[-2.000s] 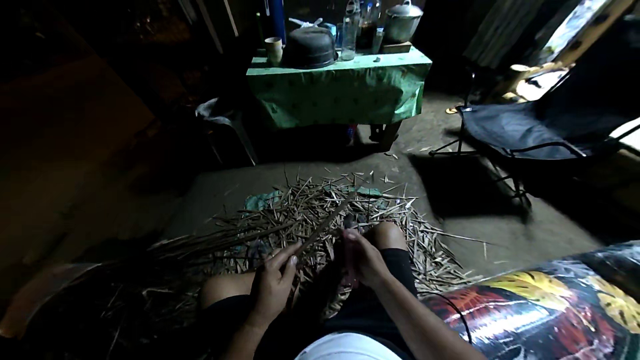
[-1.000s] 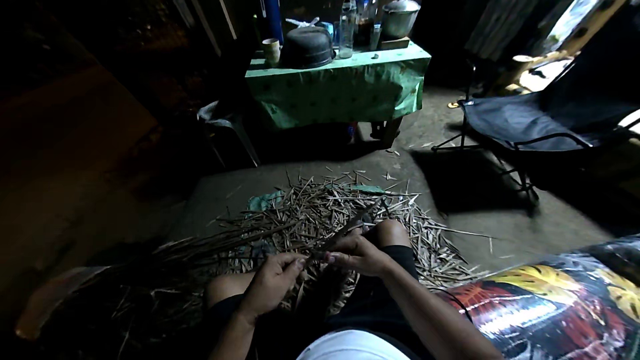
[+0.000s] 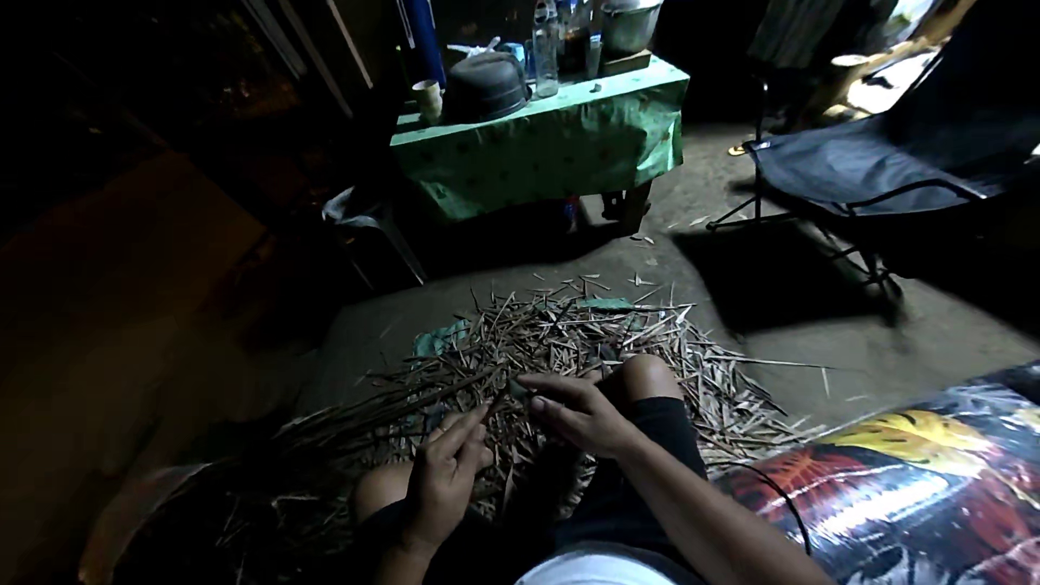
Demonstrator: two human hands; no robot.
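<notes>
Over my lap, my left hand [image 3: 448,467] pinches a thin dark strip, perhaps a dry stalk, that slants up toward the other hand. Just right of it, my right hand [image 3: 581,413] holds a small dark greenish piece [image 3: 517,390] between thumb and fingers, touching or close to the strip's upper end. What that piece is cannot be told. Beneath and beyond both hands spreads a heap of dry stalk pieces [image 3: 569,333] on the floor. Longer dry stalks [image 3: 366,414] lie in a bundle to the left of my hands.
A table with a green cloth [image 3: 552,154] stands ahead, holding a dark basin [image 3: 487,85], a glass bottle [image 3: 546,53] and a metal pot [image 3: 630,28]. A black folding chair [image 3: 861,162] is at the right. A plastic-wrapped, leaf-patterned roll [image 3: 902,479] lies at the lower right.
Two seconds ago a longer stalk slanted up from my left hand. One second ago my hands were nearly level; now my left hand is tilted upward and the greenish piece shows at my right fingertips.
</notes>
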